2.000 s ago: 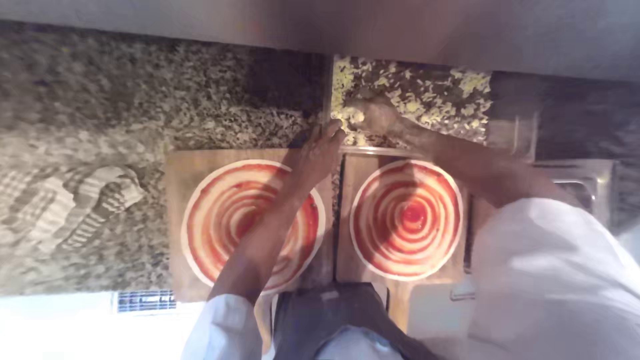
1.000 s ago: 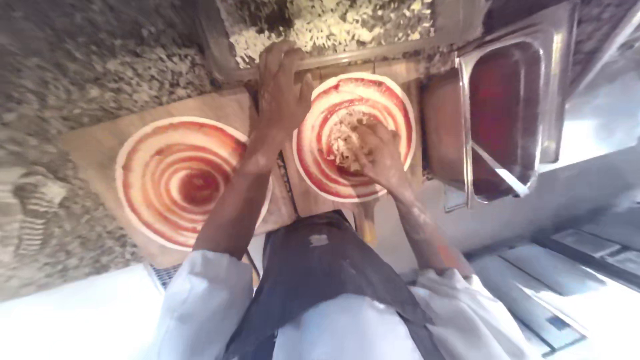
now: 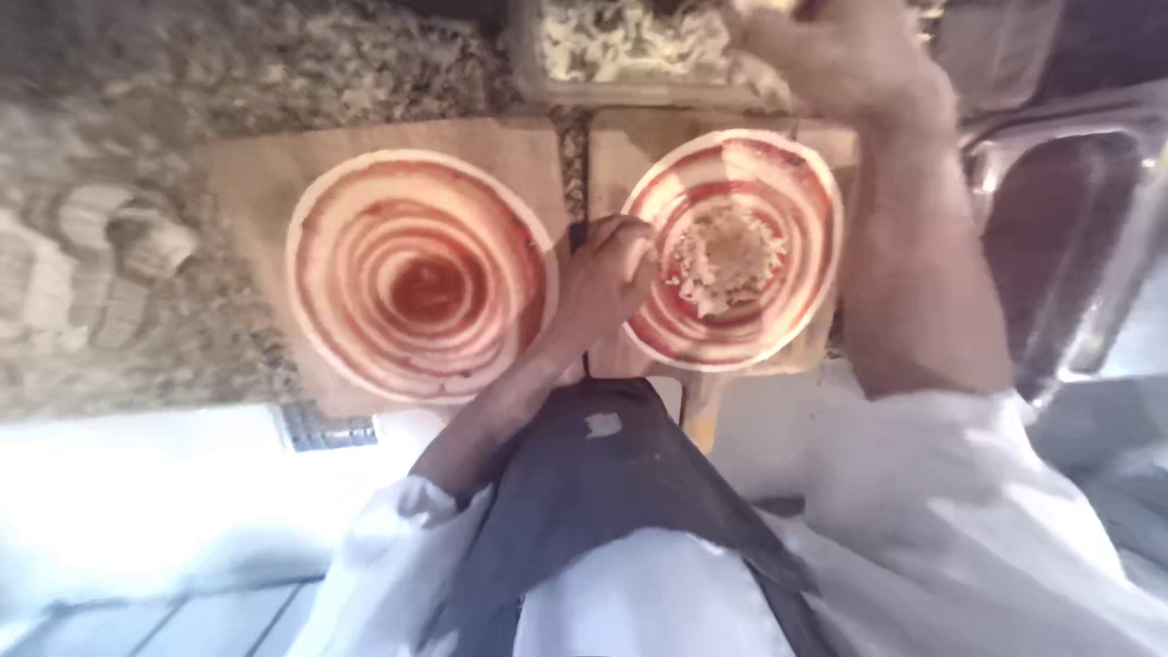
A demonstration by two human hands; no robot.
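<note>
Two round pizza bases spread with spirals of red sauce lie on wooden boards. The left pizza base [image 3: 424, 274] carries sauce alone. On the right pizza base [image 3: 812, 219] a heap of shredded cheese [image 3: 725, 255] sits at the middle. My left hand [image 3: 607, 274] is at the left edge of the right base, fingers curled, with nothing visible in it. My right hand [image 3: 821, 55] reaches over the right part of a clear tub [image 3: 630, 94] of shredded cheese; its fingertips are blurred and partly cut off by the frame's top.
The left wooden board [image 3: 255, 210] and right wooden board [image 3: 620, 151] lie side by side on a granite counter [image 3: 365, 73]. A striped cloth [image 3: 109, 265] is at the far left. A metal container [image 3: 1058, 237] with dark red contents stands at the right.
Cheese now sits on the right base, which was bare of it two seconds ago. Since one second ago, my right hand has moved from that heap to the tub, and my left hand from the tub's edge down beside the base.
</note>
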